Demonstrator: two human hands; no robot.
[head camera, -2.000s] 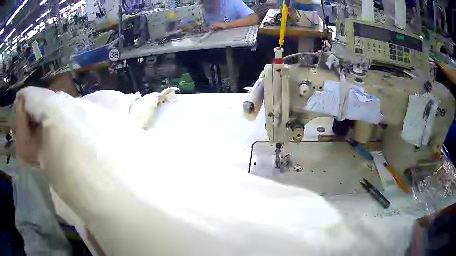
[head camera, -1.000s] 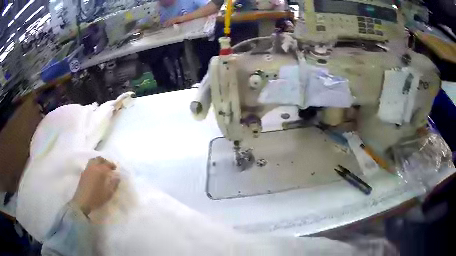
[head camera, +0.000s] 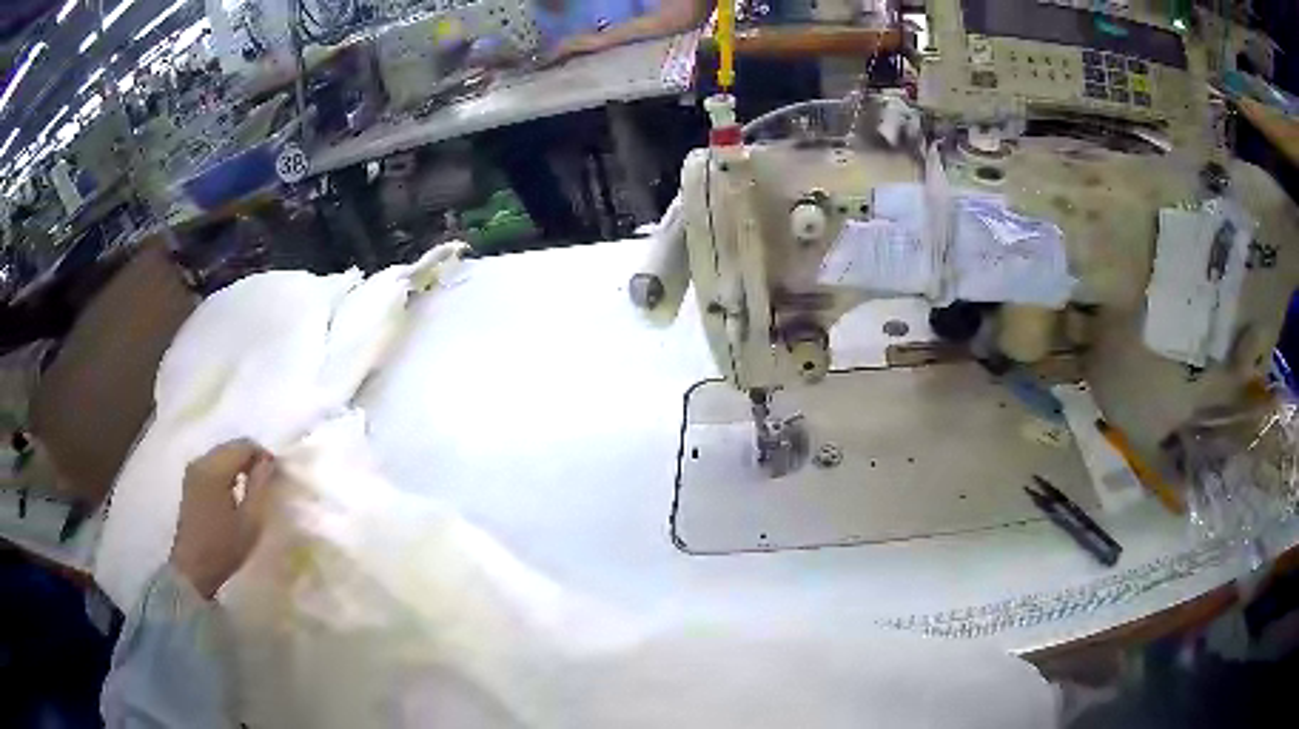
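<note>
The white-to-cream garment (head camera: 428, 570) covers the left of the white table and stretches along the front edge to the lower right. My left hand (head camera: 221, 513) is on it at the left, fingers closed on a fold of the cloth. The sleeve is pale blue. I cannot make out my right hand; the lower right corner is dark and blurred. The presser foot and needle (head camera: 771, 439) stand over the needle plate (head camera: 883, 470), with no cloth under them.
Black thread snips (head camera: 1073, 520) lie right of the needle. Beside them are an orange pencil (head camera: 1140, 463), a white strip (head camera: 1100, 447) and a blue-handled tool (head camera: 1023, 387). A crinkled clear bag (head camera: 1239, 463) is at the right end. The machine head (head camera: 855, 228) carries paper notes. A person's arm shows behind.
My left hand first held the garment raised at the far left, then came down onto it. It now pinches a fold. The cloth has come off the front of the needle plate, and the view has shifted.
</note>
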